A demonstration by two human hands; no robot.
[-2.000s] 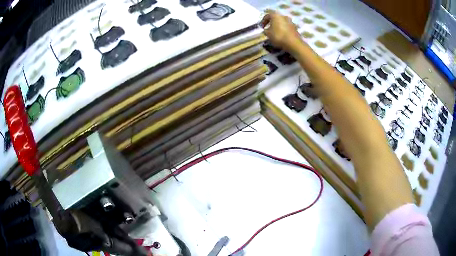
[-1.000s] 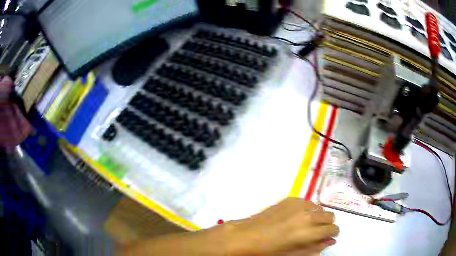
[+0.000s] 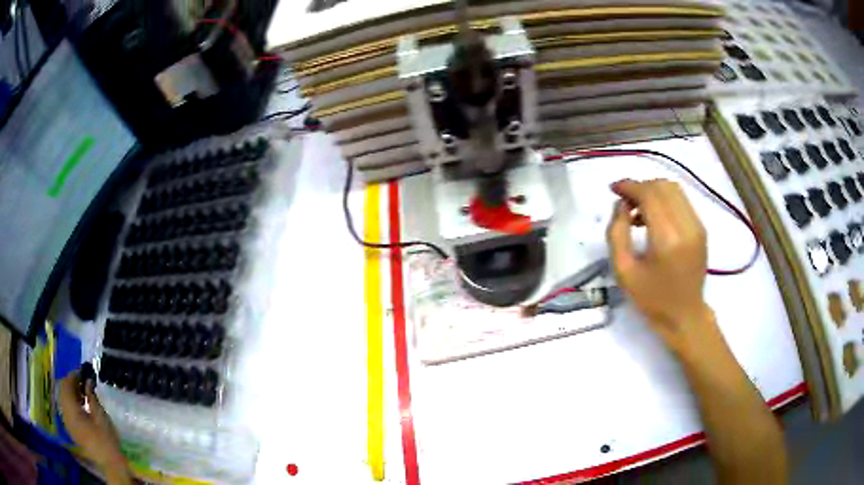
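My left hand (image 3: 90,422) is small at the lower left edge, its fingertips around a black molded part (image 3: 87,373) beside the rows. My right hand (image 3: 660,237) is over the bench right of the clamp, fingers loosely curled with a gap between them; I see nothing in it. The toggle clamp (image 3: 478,104) has its red pressing tip (image 3: 500,218) above the round black nest (image 3: 502,270). Its long grip is cut off by the top edge. Grey test clips (image 3: 568,301) lie beside the nest on the pale base plate (image 3: 474,346).
Black parts stand in rows in a clear blister tray (image 3: 242,417) at left, next to a monitor (image 3: 57,180). Stacked foam trays (image 3: 616,71) are behind the clamp. A foam tray (image 3: 758,180) of dark units stands at right. A test lead (image 3: 744,213) loops behind my right hand.
The view has swung left, then back to the clamp. The hand low beside the base plate has left that spot. My right hand has come from the far foam trays to beside the clamp.
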